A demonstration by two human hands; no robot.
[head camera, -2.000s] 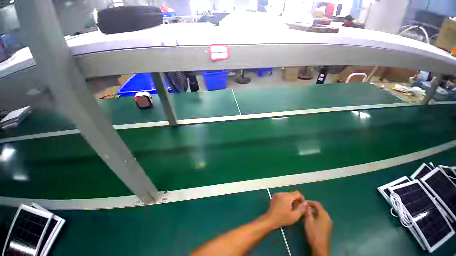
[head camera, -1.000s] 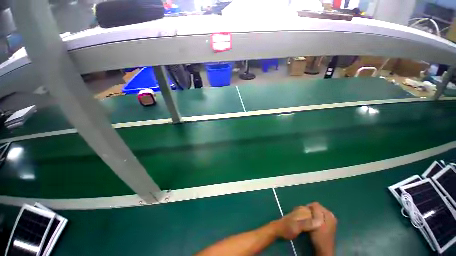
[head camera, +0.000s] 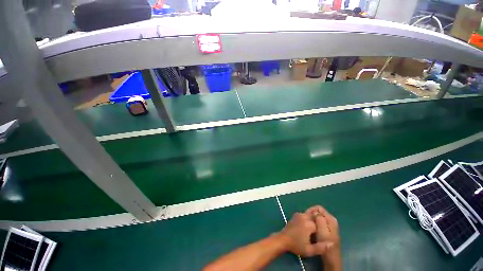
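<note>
My left hand (head camera: 301, 233) and my right hand (head camera: 325, 226) are pressed together above the green workbench top (head camera: 212, 247), near the lower middle of the view. Their fingers are curled in against each other, and no object shows in or between them. Small framed solar panels (head camera: 450, 225) lie in an overlapping group on the bench to the right, dark cells up, with a bundled white cable (head camera: 420, 211) on one. More panels (head camera: 20, 251) lie at the lower left edge, partly cut off.
A green conveyor belt (head camera: 238, 159) runs across behind the bench. A slanted grey post (head camera: 90, 153) stands at left, under a long overhead shelf (head camera: 296, 46). A small red-and-white round-cornered object (head camera: 137, 106) sits on the far bench. Blue crates (head camera: 217, 79) and cartons are beyond.
My hands first had their fingertips together and are now clasped closer together. The view has shifted slightly; the panels show no movement of their own.
</note>
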